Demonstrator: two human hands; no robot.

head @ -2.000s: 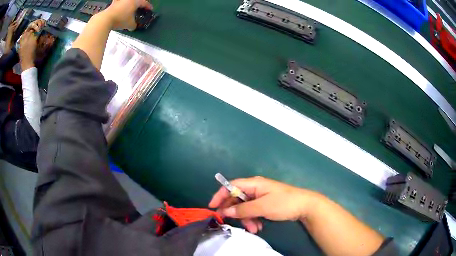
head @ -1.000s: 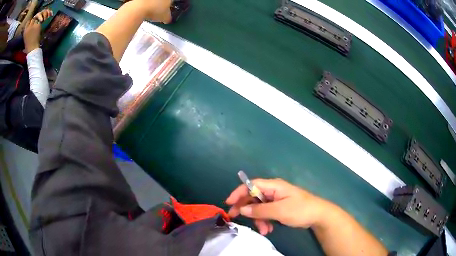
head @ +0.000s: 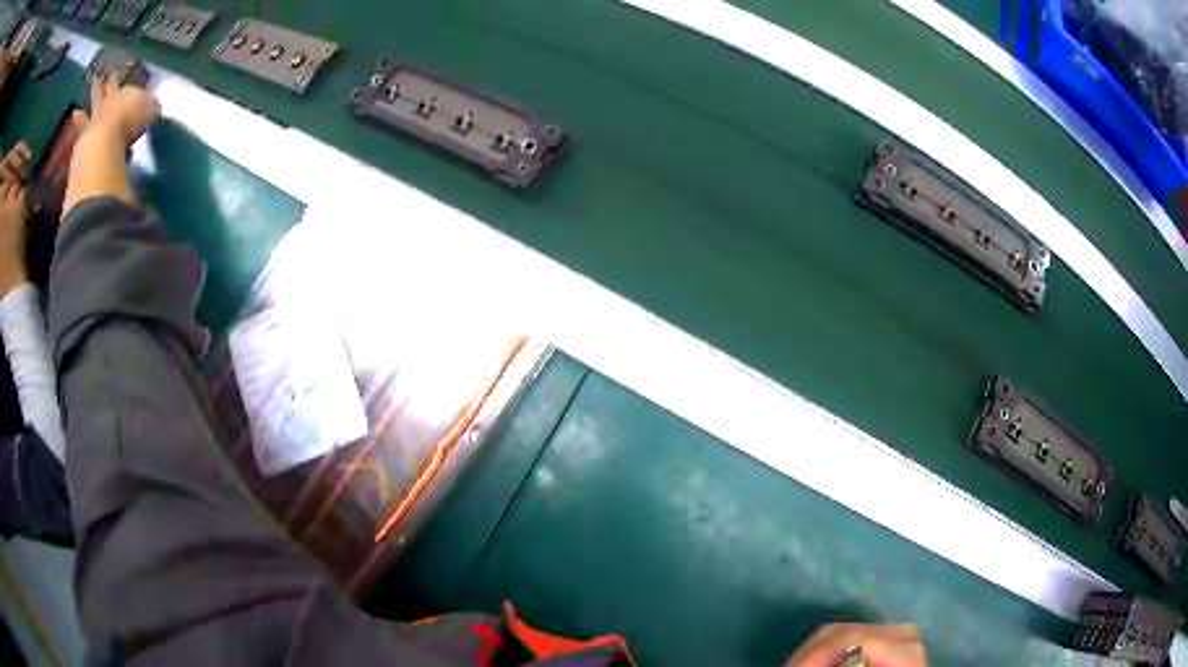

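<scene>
My left hand (head: 121, 115) reaches to the upper left, its fingertips at the near side of a grey fixture (head: 120, 61). Whether the fingers grip it cannot be told. My right hand (head: 862, 646) is cut off by the bottom edge and holds the slim tweezers (head: 853, 657), of which only a short piece shows. A four-station fixture (head: 459, 124) lies on the green bench beyond the white stripe. A shiny, clear-covered pack with copper-coloured strips (head: 430, 437) lies under my left forearm, with a white paper (head: 300, 391) on it.
More fixtures lie along the bench: one at back right (head: 955, 224), one at right (head: 1042, 450), and a thick stack (head: 1127, 625) at lower right. Smaller ones (head: 274, 55) line the upper left. A blue bin (head: 1107, 111) is at far right. Another person's arm (head: 29, 352) is at left.
The view has shifted left. My left hand, earlier on a dark object at the top, is now at a fixture farther left. My right hand has sunk to the bottom edge, still with the tweezers.
</scene>
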